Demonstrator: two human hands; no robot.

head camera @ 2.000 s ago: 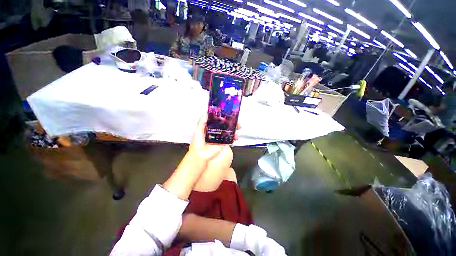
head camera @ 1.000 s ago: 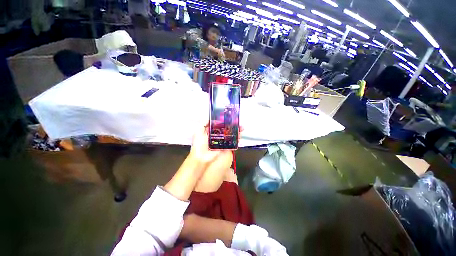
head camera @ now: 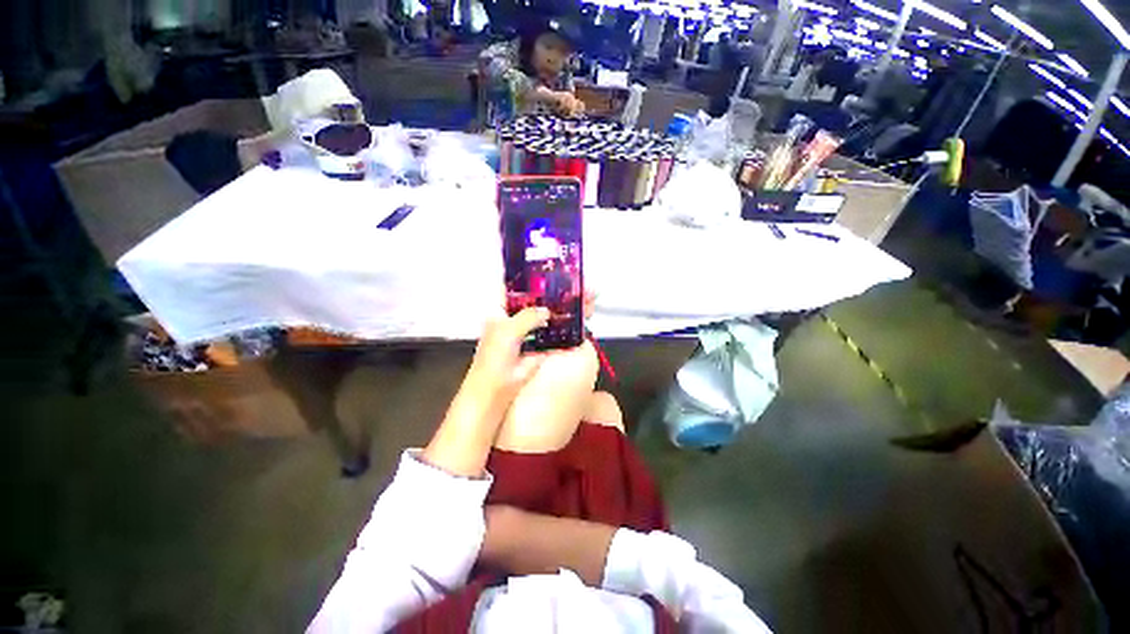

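Observation:
A smartphone (head camera: 543,254) in a red case stands upright in front of me with its screen lit. My left hand (head camera: 511,347) holds its lower end, with the thumb over the lower left of the screen and fingertips at the right edge. A thin red strap hangs below the phone. My right forearm crosses my lap under my left arm; the right hand itself is hidden. Behind the phone, a dense block of thread spools (head camera: 626,173) stands on the white-covered table (head camera: 310,266).
A dark flat item (head camera: 395,217) lies left on the table. Clear plastic bags (head camera: 452,164) lie left of the spools, a white bundle (head camera: 700,196) right of them. A box of long items (head camera: 793,203) is farther right. A pale bag (head camera: 725,384) hangs below the table. A person sits opposite.
The view has shifted, so the table sits higher and further right. The phone is slightly higher against the spools. My left thumb has moved onto the lower part of the screen.

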